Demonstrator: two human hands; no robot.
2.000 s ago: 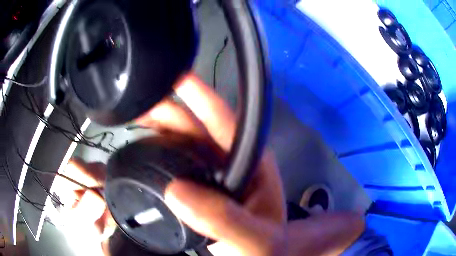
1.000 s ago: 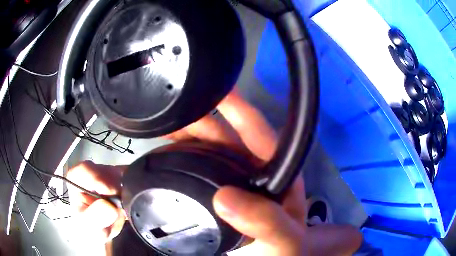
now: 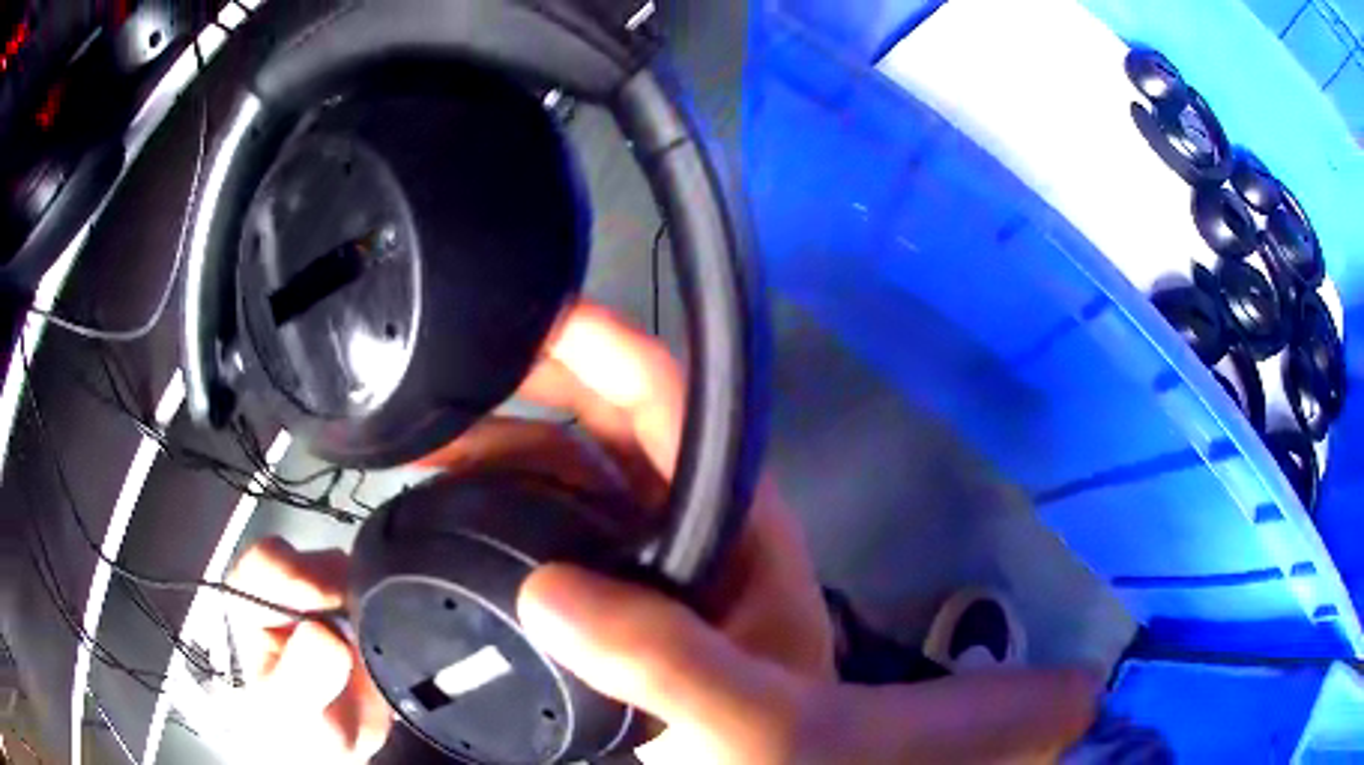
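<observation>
A black over-ear headset [image 3: 703, 344] is held up close in front of me. Its upper ear cup [image 3: 337, 277] shows a dark slot and small holes. The lower ear cup [image 3: 464, 673] shows a pale rectangle beside a dark slot. My right hand [image 3: 718, 628] grips the lower cup, thumb on its face and fingers behind, between the cups. My left hand [image 3: 307, 643] is at the lower cup's left edge, fingertips closed on the end of a thin black cable [image 3: 165, 580]. The plug is hidden by the fingers, so I cannot tell whether it is in the port.
A large blue bin [image 3: 957, 284] stands at the right, with a white sheet [image 3: 1032, 120] and several black headsets [image 3: 1249, 299] in it. A rack with white-edged shelves [image 3: 135, 493] and hanging cables is at the left. A shoe [image 3: 975, 628] shows on the grey floor below.
The headset first came closer and shifted right, then moved back left and turned, with both hands following. The left hand stays at the lower cup's edge with the cable.
</observation>
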